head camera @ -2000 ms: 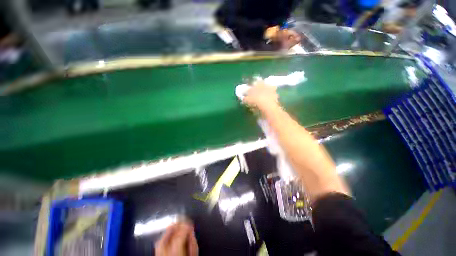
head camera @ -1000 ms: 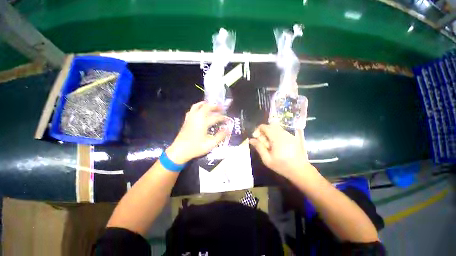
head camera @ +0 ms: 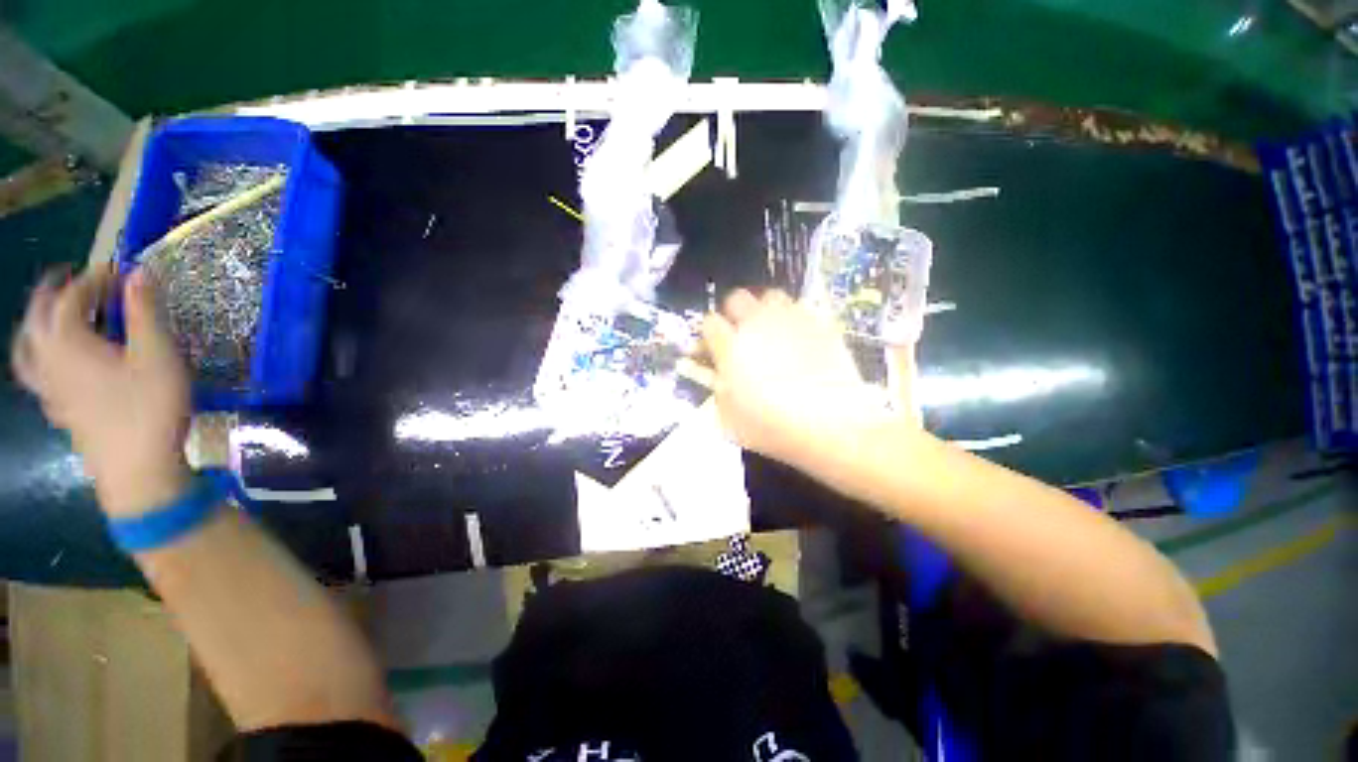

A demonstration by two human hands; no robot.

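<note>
A clear bag or box of small coloured pieces [head camera: 603,350] lies on the black mat, its crumpled clear bag [head camera: 618,209] trailing away over the far edge. My right hand [head camera: 775,365] is at its right side, fingers curled around a small pale tip that I cannot make out well. My left hand [head camera: 112,372] is blurred, fingers spread, at the near left edge of the blue bin [head camera: 291,283], which holds silver metal parts [head camera: 224,283]. Nothing shows in the left hand.
A clear parts box [head camera: 868,283] with another trailing bag [head camera: 868,134] stands right of centre. Taped black mat [head camera: 432,328] lies on the dark green bench, beyond it a green strip [head camera: 447,45]. Blue stacked trays [head camera: 1323,283] stand at far right.
My left hand has moved from the centre bag to the blue bin. My right hand has moved slightly left and away from me. The view has shifted, and the centre pieces are now uncovered.
</note>
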